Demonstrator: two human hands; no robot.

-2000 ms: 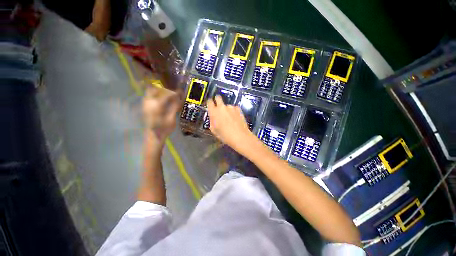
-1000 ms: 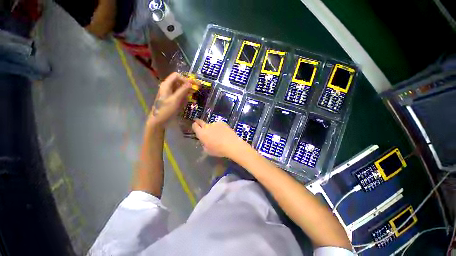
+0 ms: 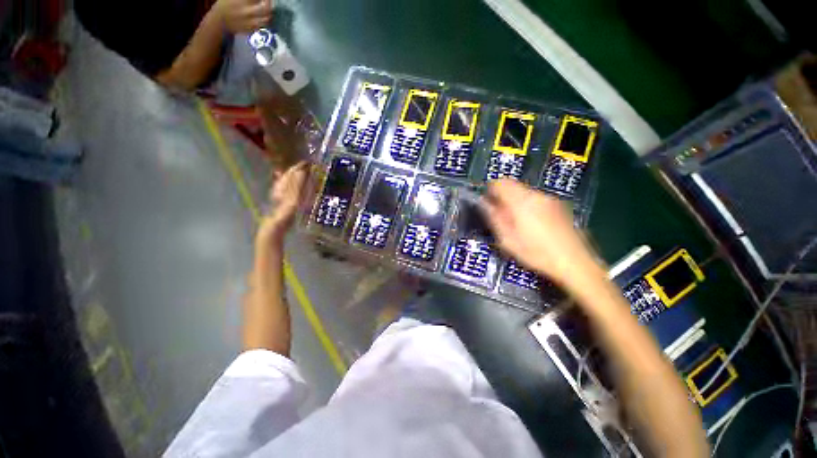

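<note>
A clear blister tray (image 3: 345, 240) holds two rows of keypad phones. The upper-row phones (image 3: 408, 134) have yellow frames (image 3: 574, 139) around their screens. The visible lower-row screens, such as the leftmost phone's (image 3: 339, 183), have none. My left hand (image 3: 287, 197) is at the tray's left edge with fingers bent; whether it grips the edge or holds anything is unclear. My right hand (image 3: 528, 224) is blurred over the lower row's right part, partly hiding the phones there; its fingertips are unclear.
Two yellow-framed phones (image 3: 667, 282) lie on blue fixtures with white rails (image 3: 685, 340) and cables at lower right. A large grey tester (image 3: 761, 188) stands at the right. Another person's hand (image 3: 244, 13) is at top left, near a white bracket (image 3: 287, 73). A green bench (image 3: 448, 40) lies beneath.
The lower-left phone's yellow frame is off its screen. My right hand has moved right across the tray. My left hand has drawn back to the tray's left edge. Another person's hand has moved near the bracket.
</note>
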